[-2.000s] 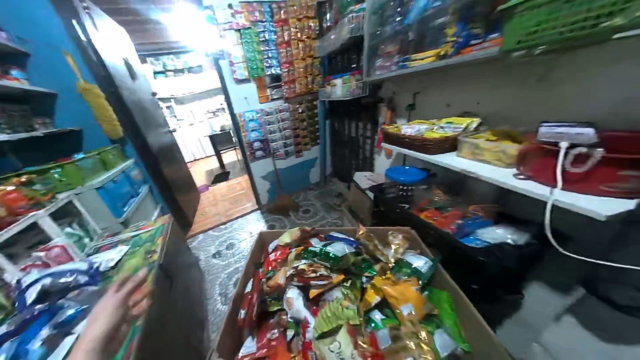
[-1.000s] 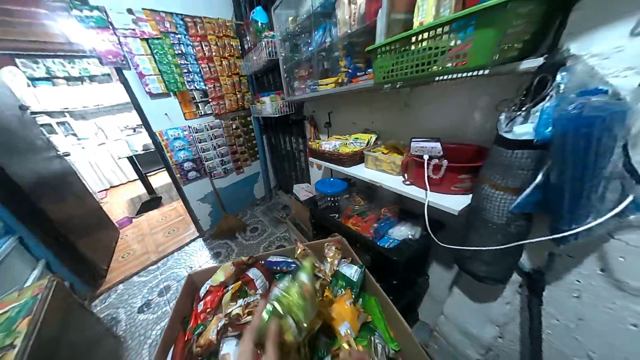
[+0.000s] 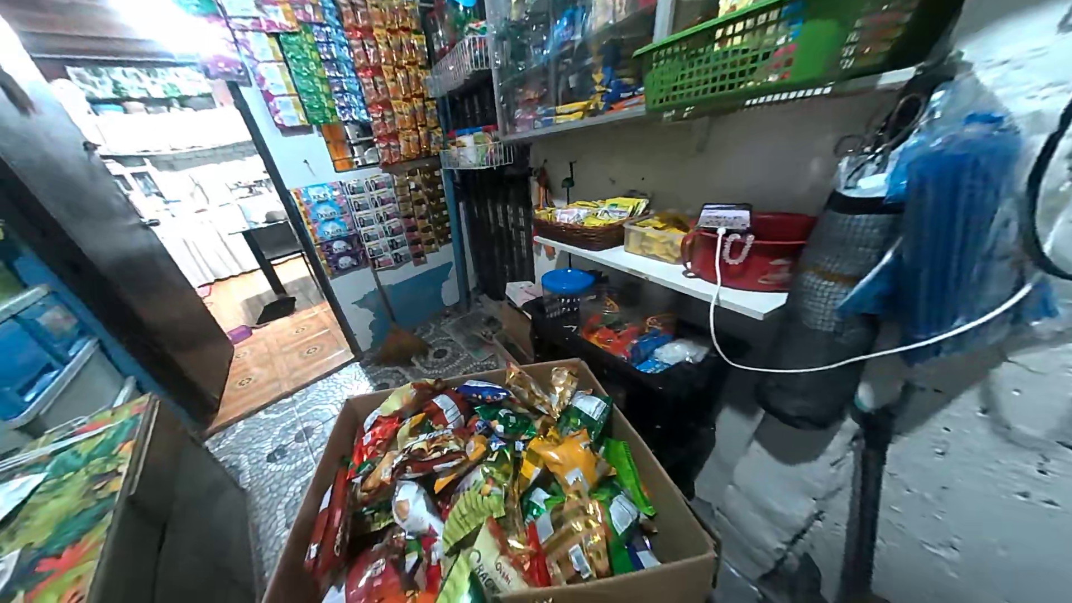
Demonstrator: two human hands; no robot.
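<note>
Neither my left hand nor my right hand shows at this moment. An open cardboard box (image 3: 670,515) stands at the bottom centre, heaped with snack packets. Among them are an orange packet (image 3: 571,459), a light green packet (image 3: 476,512), a gold packet (image 3: 578,540) and a bright green packet (image 3: 628,476) against the right wall of the box. Red packets (image 3: 331,523) lean along its left side, and a white packet (image 3: 414,507) lies near the middle.
A table with a leafy printed cover (image 3: 71,494) is at lower left. Right of the box stands a black bin (image 3: 620,360) holding packets, under a white shelf (image 3: 670,272) with a red basin (image 3: 754,251) and a wicker basket (image 3: 586,234). A broom (image 3: 400,343) rests near the doorway.
The view has swung right. A hand was over the goods at left, then a hand was at a green packet above the box; now no hand shows.
</note>
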